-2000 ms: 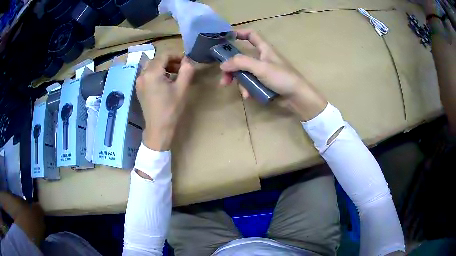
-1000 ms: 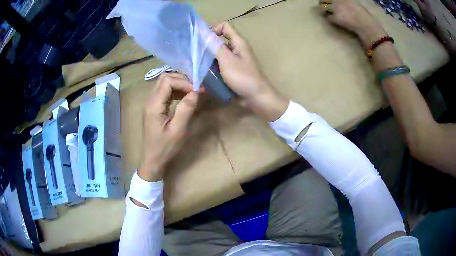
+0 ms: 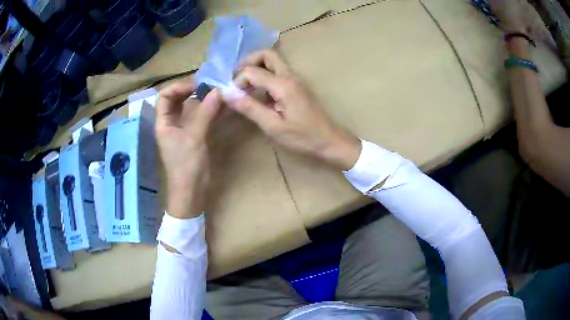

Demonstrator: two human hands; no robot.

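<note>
A whitish translucent sleeve [image 3: 232,50] is between my hands near the table's middle, its wide end pointing away from me. My right hand [image 3: 284,109] pinches its gathered near end. My left hand [image 3: 184,134] is at the same end, fingertips on the sleeve's edge beside a small dark piece [image 3: 203,91]. The fingers hide most of that piece, and I cannot tell whether it is part of the fan. No fan handle shows clearly.
Pale blue mini fan boxes [image 3: 125,178] stand upright at left, some with white flaps up. Dark grey cup-shaped parts [image 3: 131,42] are piled at the far left. A neighbour's arm [image 3: 531,119] reaches over the right side of the kraft-papered table [image 3: 387,75].
The fan handle seen in my right hand is now out of sight. The sleeve looks smaller and more bunched. The neighbour's hand has drawn back right. The white cable by my left hand no longer shows.
</note>
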